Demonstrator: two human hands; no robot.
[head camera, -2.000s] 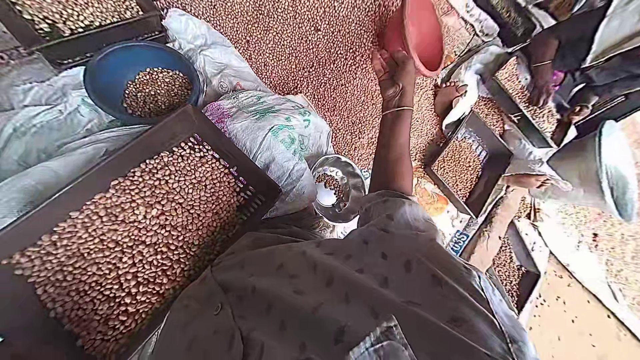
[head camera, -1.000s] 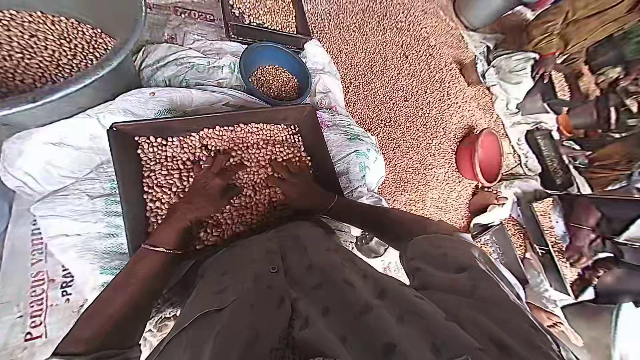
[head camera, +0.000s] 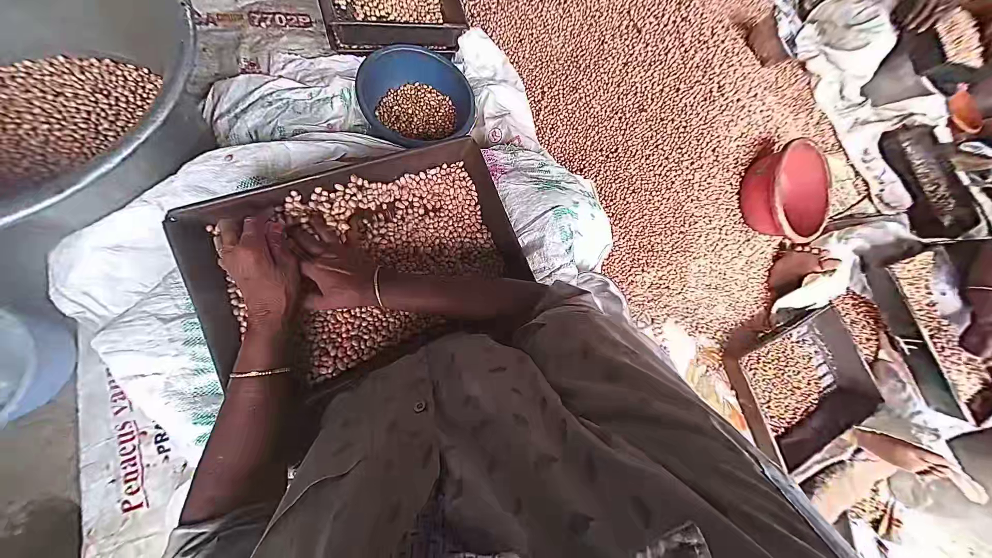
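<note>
A dark rectangular tray (head camera: 508, 225) of light brown nuts or seeds (head camera: 426, 205) lies tilted across my lap and a white woven sack. Inside its left part, my left hand (head camera: 260, 267) rests on the nuts, fingers pointing up the view. Right beside it, my right hand (head camera: 333, 267) reaches in from the right, its fingers among the nuts. The two hands touch or nearly touch. Whether any nuts are held under the fingers is hidden. Just beyond the tray's far edge stands a blue bowl (head camera: 416, 97) partly filled with darker nuts.
A large metal basin (head camera: 174, 116) of nuts stands at the left. Loose nuts (head camera: 659, 116) spread widely over the floor beyond, with a red plastic bucket (head camera: 783, 190) on them. More trays (head camera: 841, 395) and parts of other people are at the right. A white sack (head camera: 116, 271) lies under the tray.
Two seconds ago my right hand was at the red bucket; a second ago both hands were in the tray, apart. Now the right hand is farther left, close beside the left. The view has swung.
</note>
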